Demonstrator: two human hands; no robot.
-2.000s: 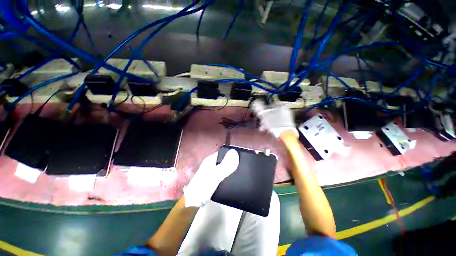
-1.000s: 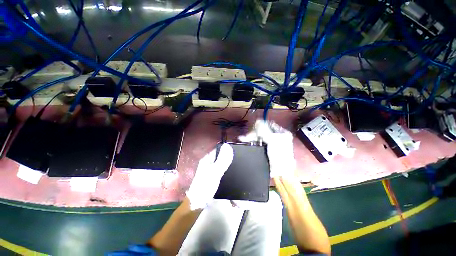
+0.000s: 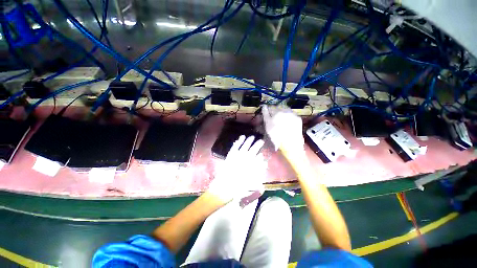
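Observation:
A flat black unit lies on the pink mat in front of me, partly hidden by my left hand. My left hand, in a white glove, is over the unit's front edge with its fingers spread. My right hand, also gloved in white, is behind and to the right of the unit, near the power strip. It is blurred, and I cannot tell whether it holds anything. Black power adapters sit on the cream-white power strip.
Black units with white slips lie to the left on the pink mat. White-side-up units and more black units lie to the right. Blue cables hang above the shelf.
The black unit has moved from above my lap onto the mat. My left hand has opened and lies over its front. My right hand has moved back from the unit's edge toward the power strip.

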